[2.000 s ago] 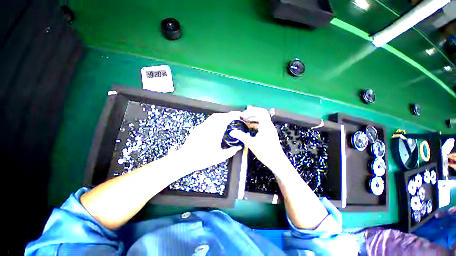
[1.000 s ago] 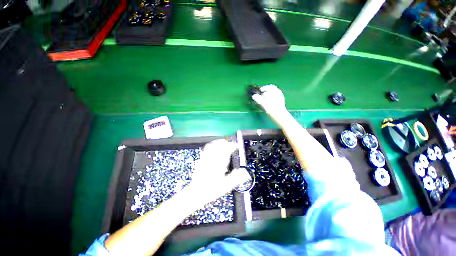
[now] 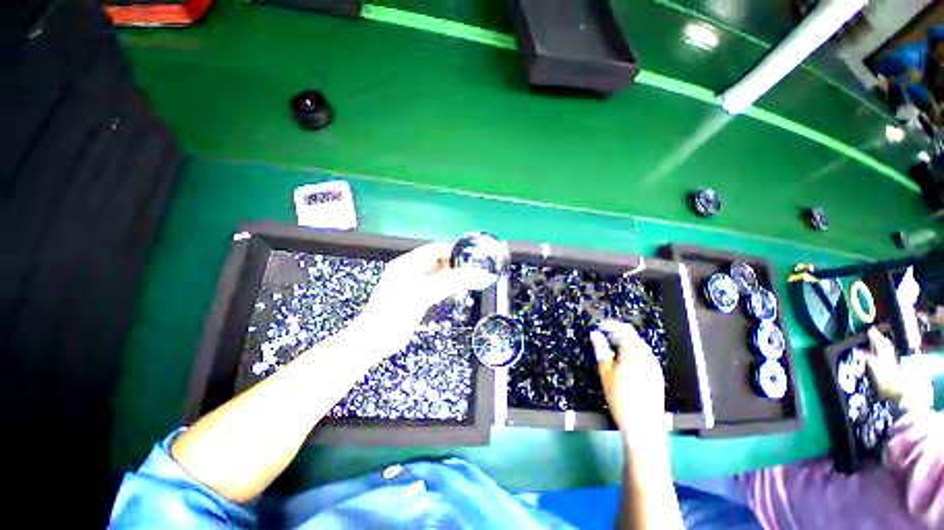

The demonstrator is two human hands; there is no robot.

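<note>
My left hand (image 3: 399,302) holds a round black-and-silver unit (image 3: 479,257) by its side, above the divider between the two parts trays. A second round unit (image 3: 498,341) rests on that divider, just below the held one. My right hand (image 3: 628,370) is over the right tray of small black parts (image 3: 557,357), thumb and fingertips close together; whether they pinch a part is too small to tell. The left tray holds small bright silver-white parts (image 3: 414,378), partly hidden by my left forearm.
A white digital counter (image 3: 325,205) sits behind the left tray. Single units (image 3: 311,110) stand on the green belt, with a black tray (image 3: 576,47) across it. A tray at right (image 3: 733,357) holds several silver-faced units. Another person's hand (image 3: 896,374) is far right. Dark stacked trays (image 3: 72,280) stand left.
My right hand has come back from the belt down to the black parts. My left hand has lifted a unit; another lies on the divider. The view has shifted, and a neighbour's hand has appeared.
</note>
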